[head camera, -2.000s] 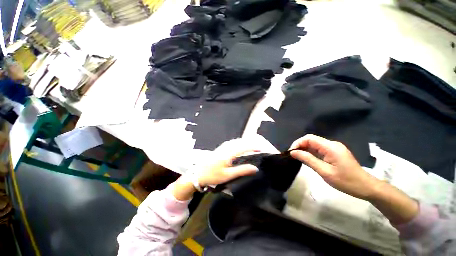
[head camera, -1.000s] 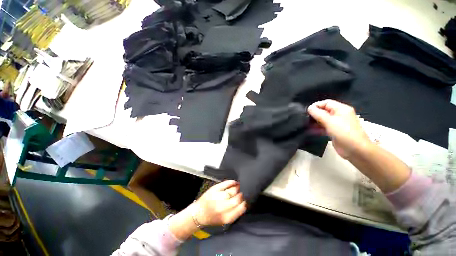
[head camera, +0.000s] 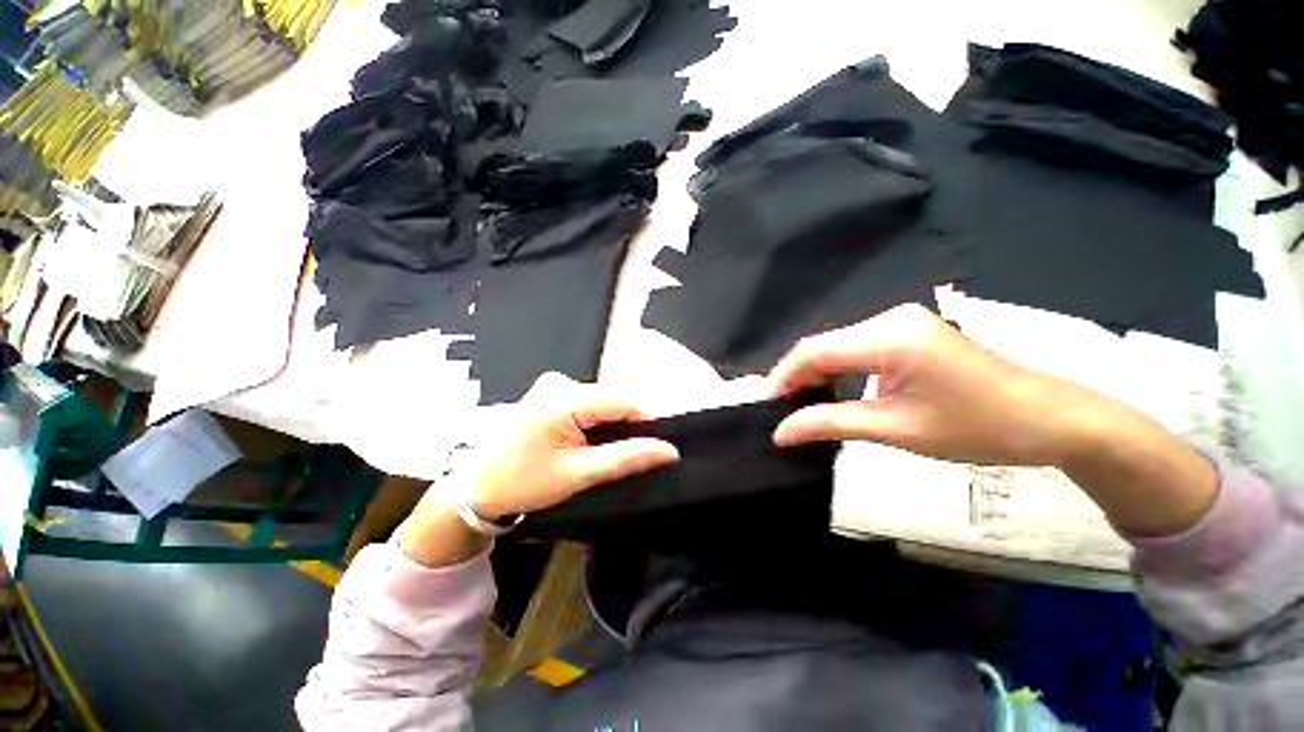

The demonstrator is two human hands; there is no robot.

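A black panel is held at the near table edge, in front of the black apron. Its top edge is a straight strip between my hands. My left hand grips the strip's left end, thumb on top. My right hand pinches the strip's right part between thumb and fingers. The lower part of the panel merges with dark cloth at the apron and its outline is hard to tell.
Left pile of black panels lies ahead left; flatter right-hand panels lie ahead right. A small black heap is at the far right. Marked paper lies under my right forearm. A green metal frame stands left, yellow stacks far left.
The panel, earlier hanging stretched between my hands over the table edge, is now level at the edge. My left hand has moved up to its top strip; my right hand has moved lower.
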